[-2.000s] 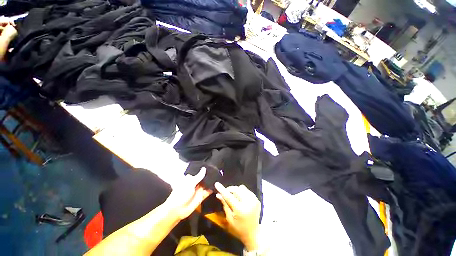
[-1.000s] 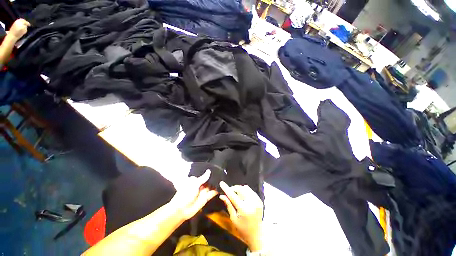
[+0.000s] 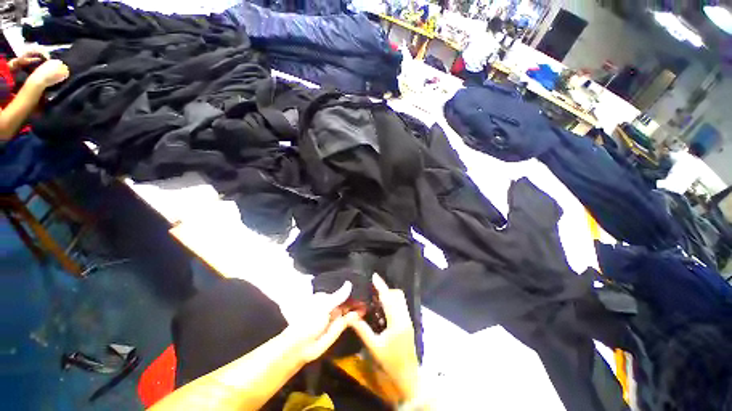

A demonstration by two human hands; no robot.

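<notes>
A black garment (image 3: 353, 226) lies spread on the white table (image 3: 241, 247), its near edge at my hands. My left hand (image 3: 323, 319) pinches the near edge of this cloth between thumb and fingers, low in the middle of the view. My right hand (image 3: 387, 325) is beside it, its fingertips close to the left fingertips at the same edge. A small dark shape shows between the right thumb and index finger; I cannot tell whether it is a tool or cloth. A greyer cloth patch (image 3: 343, 131) shows on the garment further up.
A tangled black garment pile (image 3: 160, 88) covers the far left. Navy garments lie at the far side (image 3: 321, 48) and right (image 3: 594, 172). Another person's arm (image 3: 28, 96) shows at the left edge. A wooden stool (image 3: 44, 229) and dark scraps (image 3: 103, 365) are on the floor.
My right fingers have shifted, with the index raised and the thumb nearer my left hand. The view has tilted up slightly. The other person's arm shows more at the left.
</notes>
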